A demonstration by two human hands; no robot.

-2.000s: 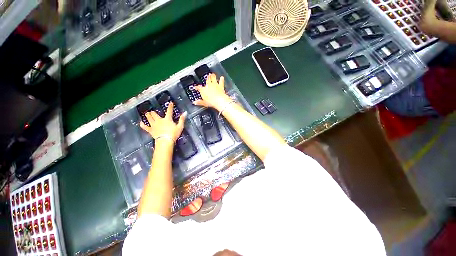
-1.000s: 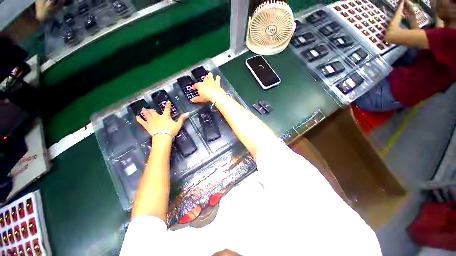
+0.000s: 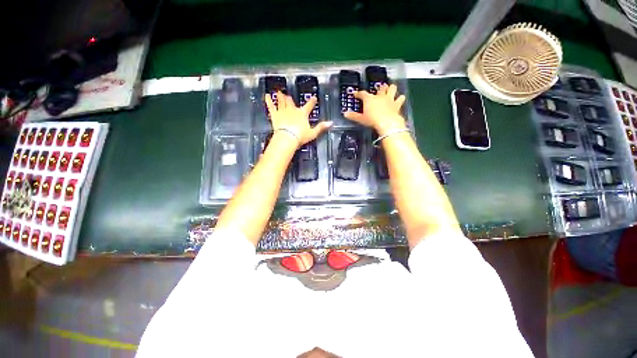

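Note:
The clear phone tray (image 3: 230,187) lies flat on the green bench. Several black keypad phones stand in its back row, among them one phone (image 3: 306,89) near my left hand and another phone (image 3: 349,82) near my right hand, keys showing. More dark phones lie in the front row, partly behind my forearms. My left hand (image 3: 293,117) is spread over the two left phones, fingertips on their keypads. My right hand (image 3: 377,108) is spread over the two right phones, fingertips on the keys. Neither hand grips a phone.
A white tray of small red parts (image 3: 52,164) with a heap of scraps (image 3: 22,198) is at left. At right are a smartphone (image 3: 471,120), small black pieces (image 3: 441,171), a beige fan (image 3: 518,63) and a neighbouring phone tray (image 3: 580,224). A person's leg (image 3: 594,252) shows far right.
The view has turned, so the tray now looks level and the red-part tray shows more fully. The hands stay over the same back-row phones. The neighbour's arms have left the view.

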